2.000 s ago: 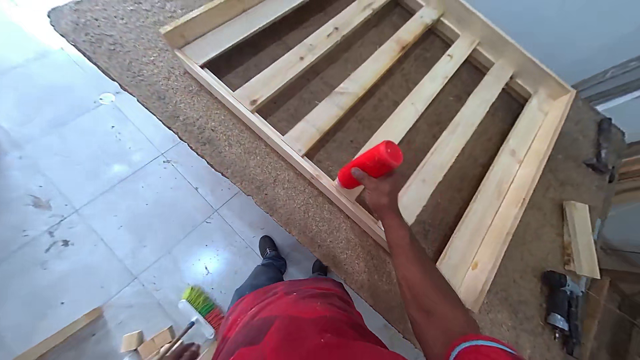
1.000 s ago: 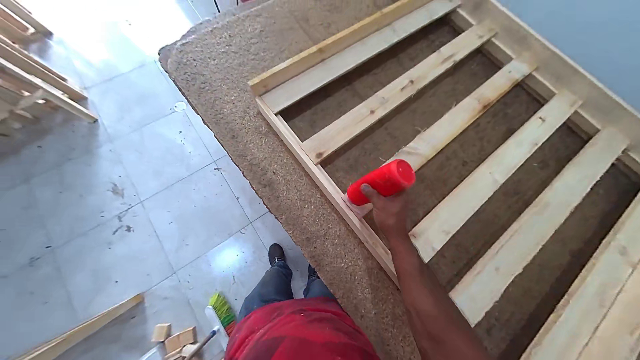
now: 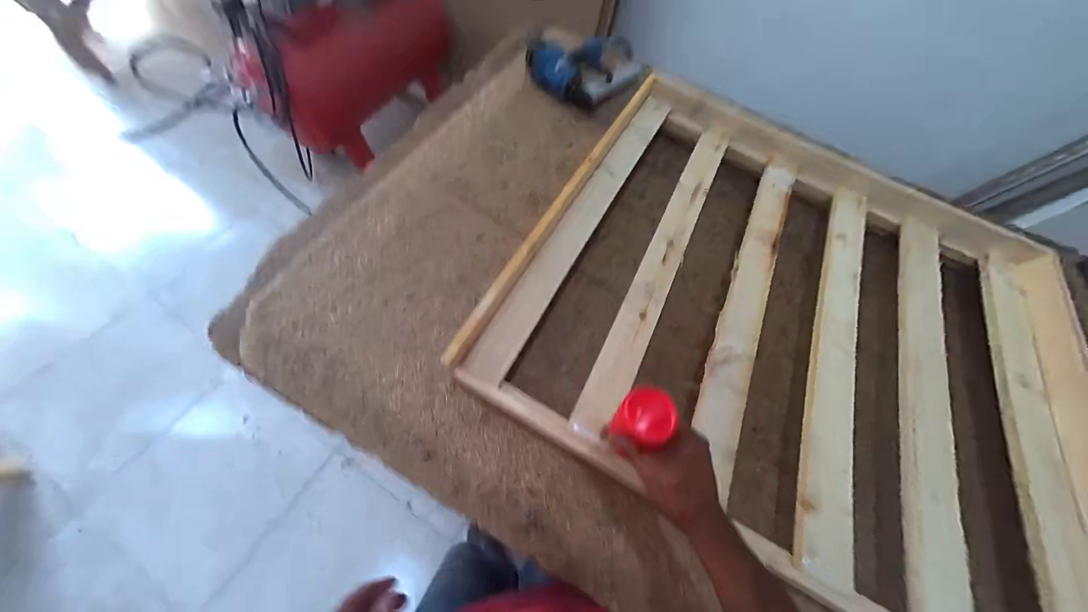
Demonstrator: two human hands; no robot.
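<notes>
A slatted wooden frame (image 3: 746, 340) lies on a brown, rough-surfaced board (image 3: 365, 297). My right hand (image 3: 680, 472) grips a red plastic bottle (image 3: 648, 416) over the frame's near rail, close to the end of the second slat from the left. The bottle's base faces up toward the camera and its tip is hidden behind my hand. A whitish patch shows on the slat end beside it. My left hand (image 3: 374, 597) is partly in view at the bottom edge, blurred, away from the frame, with nothing visible in it.
A blue power tool (image 3: 568, 70) lies on the board by the frame's far left corner. Beyond the board's left edge a red air compressor (image 3: 357, 76) stands on the tiled floor (image 3: 170, 459), with a dark hose beside it. A pale wall (image 3: 867, 93) rises behind the frame.
My right hand has moved left along the near rail with the red bottle, to the second slat's end. The view has swung left, bringing in the compressor and the blue tool.
</notes>
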